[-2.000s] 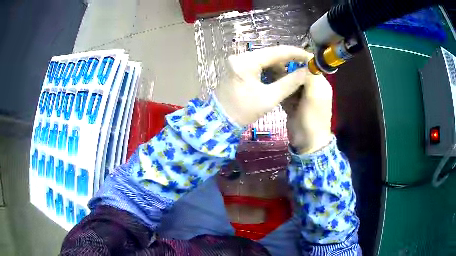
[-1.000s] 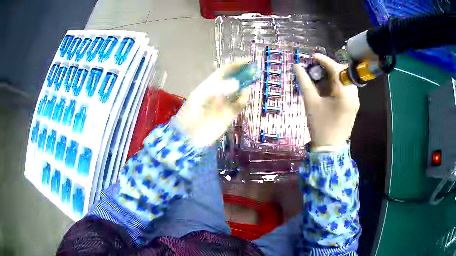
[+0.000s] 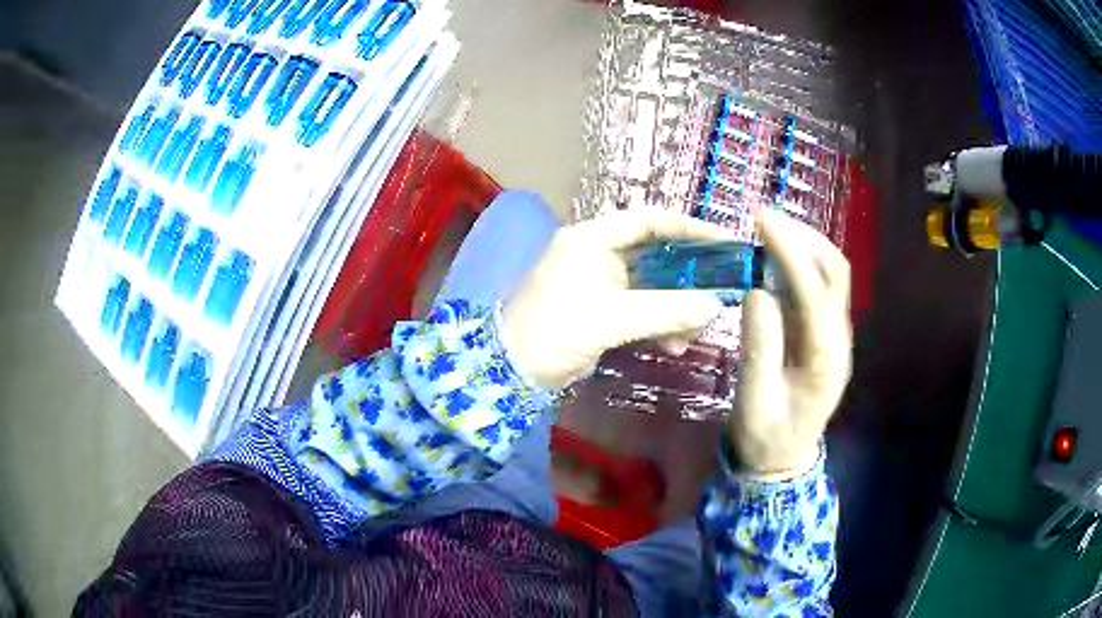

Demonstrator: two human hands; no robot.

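Observation:
A clear blue bottle (image 3: 695,266) with a dark rim at its right end lies roughly level between my hands, above the clear tray. My gloved left hand (image 3: 616,287) grips its body, with the thumb below and fingers above. My gloved right hand (image 3: 792,332) has its fingers closed around the dark-rimmed end. Thin blue lines show through the bottle wall. The clear blister tray (image 3: 634,103) lies behind and under my hands, with two rows of slim blue-ended parts in it.
Stacked white foam trays (image 3: 272,163) with rows of blue bottles stand at left. Red plastic (image 3: 417,229) lies beside them. The brass-coloured nozzle (image 3: 963,227) on its black hose (image 3: 1051,185) reaches in at right. A control box (image 3: 1079,417) stands on the green bench (image 3: 1009,398).
My hands, apart a second ago, are together at the bottle. The left hand has moved right with it, away from the foam trays. The view has shifted, and the nozzle sits further right of my hands.

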